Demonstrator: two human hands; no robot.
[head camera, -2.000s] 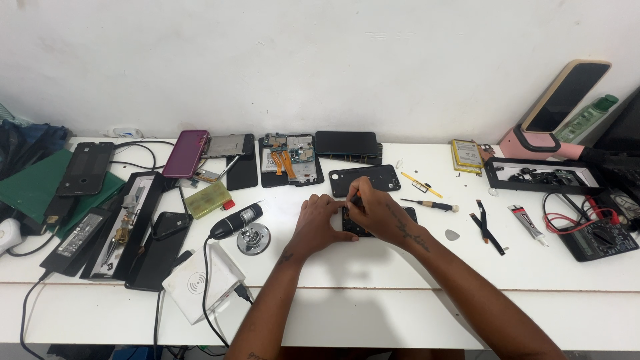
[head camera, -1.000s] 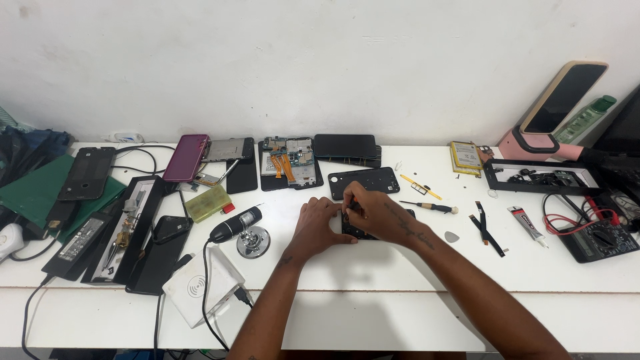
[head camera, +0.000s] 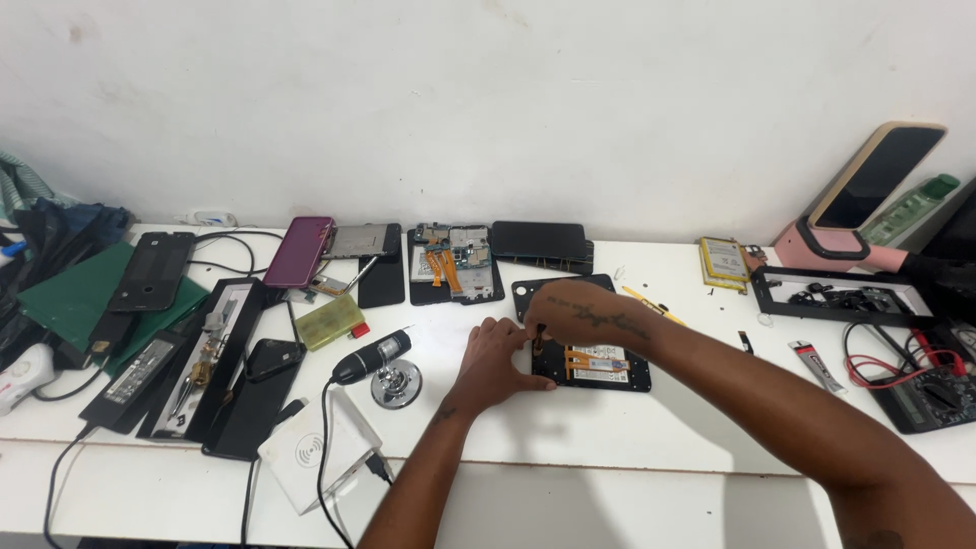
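Note:
An opened smartphone lies on the white bench with its battery and an orange flex cable showing. My left hand rests at the phone's left end, thumb along its lower edge and fingers by the upper left corner. My right hand is over the upper left part of the phone, fingers bunched and pointing down; a small dark thing shows beneath them, too hidden to name. Behind the right hand lies a black phone back cover, partly covered by it.
Phone parts and boards line the wall. At left are a digital microscope on a chrome stand, a white wireless charger and a long parts box. At right are a glue tube, a multimeter and a parts tray.
My right forearm has swung further over the right side of the bench, covering the screwdriver seen there earlier. More of the phone, with its battery and flex cable, now shows. My left hand stays at the phone.

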